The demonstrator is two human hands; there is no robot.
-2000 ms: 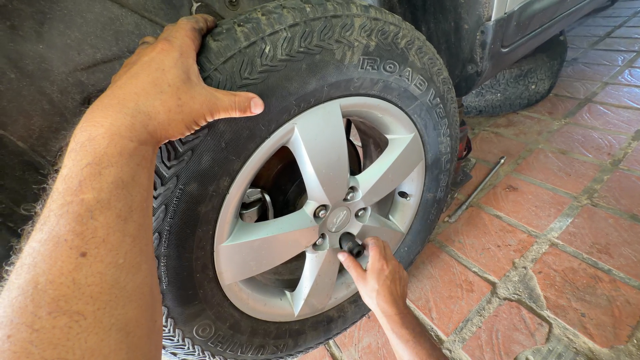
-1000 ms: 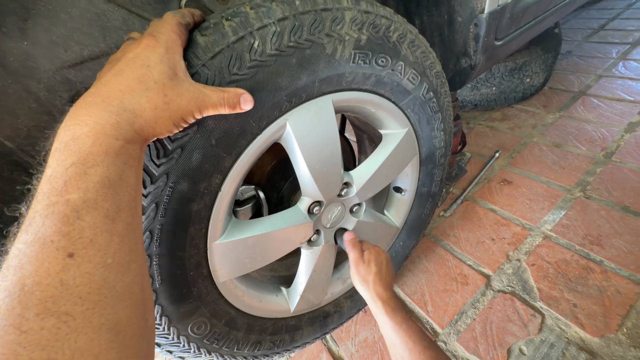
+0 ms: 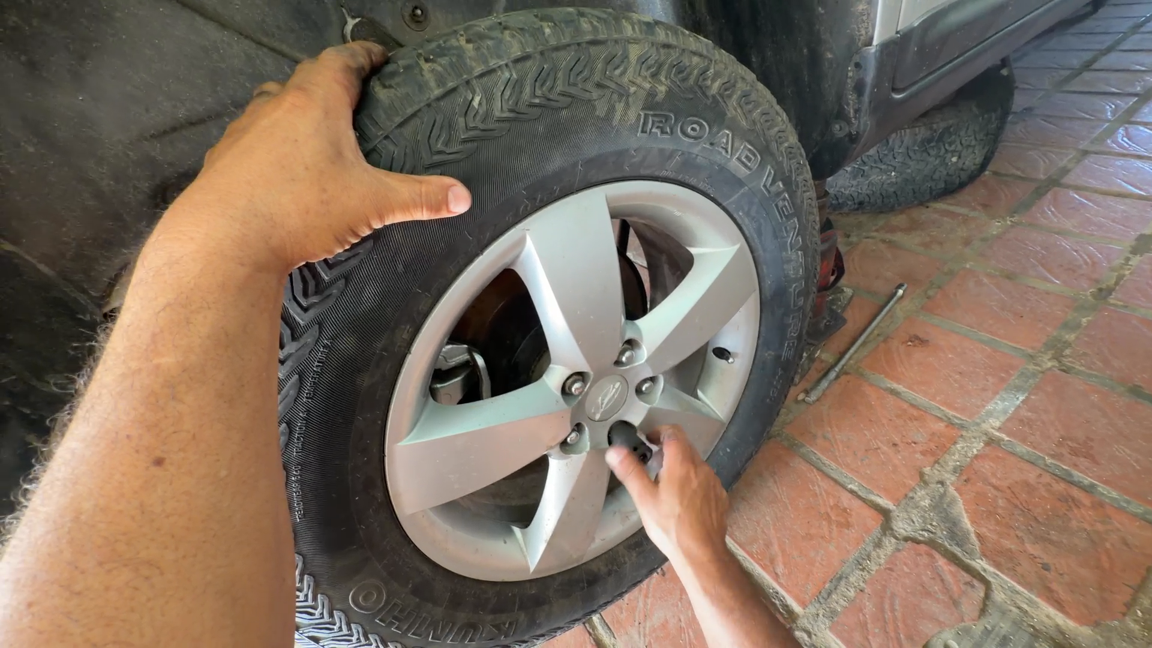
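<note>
A car tire (image 3: 360, 378) with a silver five-spoke alloy wheel (image 3: 504, 432) stands upright in the wheel well. My left hand (image 3: 315, 162) rests on the tire's upper left, fingers over the tread and thumb spread across the sidewall. At the lower right lug position, my right hand (image 3: 675, 486) holds a dark socket (image 3: 630, 442) between thumb and fingers, against the wheel's hub area. Lug fasteners (image 3: 574, 385) show in the other holes around the center cap (image 3: 607, 398). Through the spokes, a brake caliper (image 3: 454, 376) is partly visible.
A metal bar (image 3: 855, 342) lies on the terracotta tile floor (image 3: 990, 423) to the right. Behind the tire, a red jack or stand (image 3: 830, 270) is partly hidden. Another tire (image 3: 927, 162) is farther back beneath the vehicle's side (image 3: 954, 54). The dark fender liner (image 3: 135, 108) is at upper left.
My right hand stays at the same lug position, with its fingers and wrist turned differently around the socket. My left hand keeps its place on the tire.
</note>
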